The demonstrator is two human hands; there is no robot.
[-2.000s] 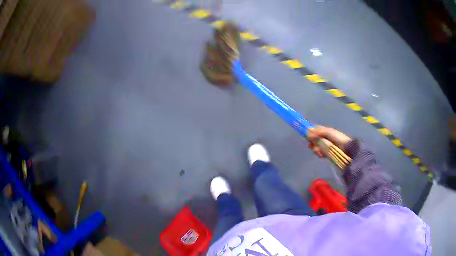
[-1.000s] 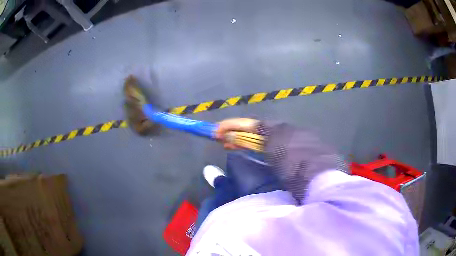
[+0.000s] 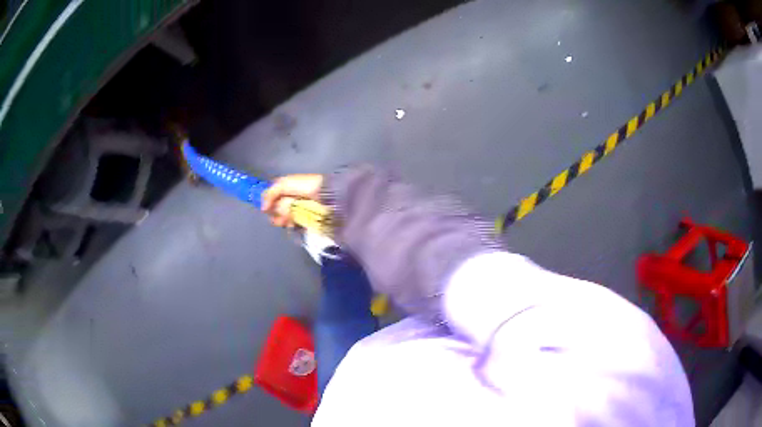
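Observation:
My right hand point(image 3: 290, 198) grips the broom near its yellowish grip end, at the middle left of the view. The broom's blue-wrapped handle point(image 3: 224, 176) runs up and left from my hand. Its brown head is dark and blurred at the edge of the shadow under the green-topped line, so its bristles are hard to make out. My left hand is not in view. A small white scrap point(image 3: 399, 113) lies on the grey floor, up and right of my hand.
The green-topped line point(image 3: 125, 37) curves across the upper left, with grey-white stools point(image 3: 104, 208) below it. A red stool point(image 3: 693, 288) stands at the right. A red item point(image 3: 286, 360) with a pale label is beside my leg. Yellow-and-black tape point(image 3: 614, 140) crosses the floor.
The view has turned towards the green-topped line. The broom has swept left, from open floor across the tape to the shadow beneath the line. My right hand keeps its grip.

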